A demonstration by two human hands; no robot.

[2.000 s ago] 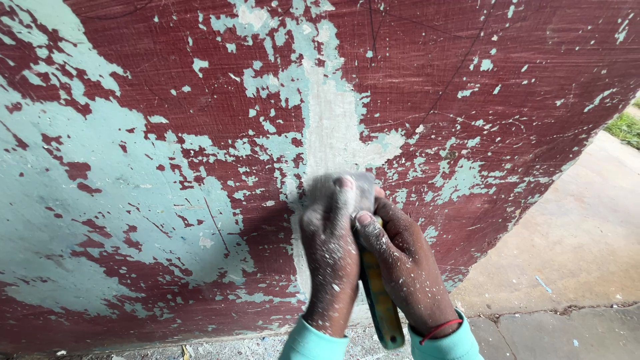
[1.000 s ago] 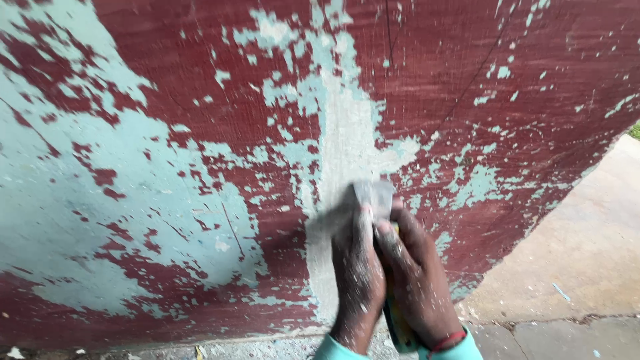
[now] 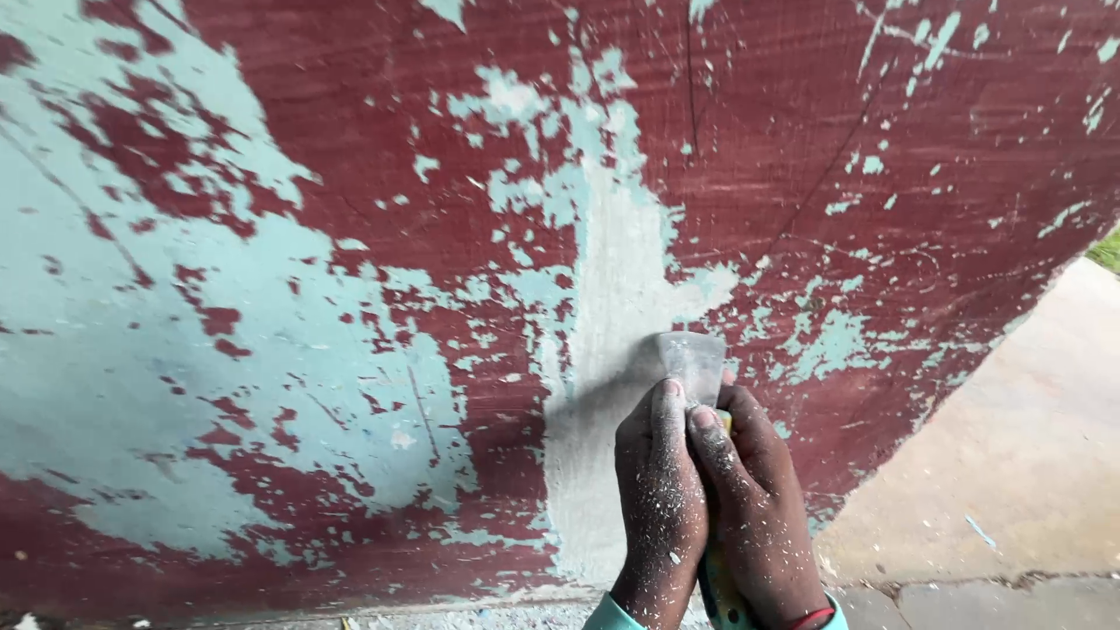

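Observation:
A paint scraper [image 3: 692, 359] with a broad metal blade and a yellow and green handle is held in both my hands, blade upward against the wall. My left hand [image 3: 662, 490] grips it from the left, thumb on the base of the blade. My right hand [image 3: 757, 507] wraps the handle from the right, its thumb beside the left one. White paint flakes dust both hands. Around them the wall [image 3: 490, 350] has dark red paint, chipped to pale turquoise, with a bare whitish strip [image 3: 617, 262] just left of and above the blade.
At the wall's foot lies a ledge [image 3: 490, 612] strewn with paint chips. A concrete floor [image 3: 989, 437] with a crack and a few chips extends at the lower right, beyond the wall's slanting edge. Some grass [image 3: 1108, 252] shows at the far right.
The scraper and both hands have shifted right relative to the whitish strip since two seconds ago, and the blade, blurred then, now shows clearly. Both hands have kept their hold.

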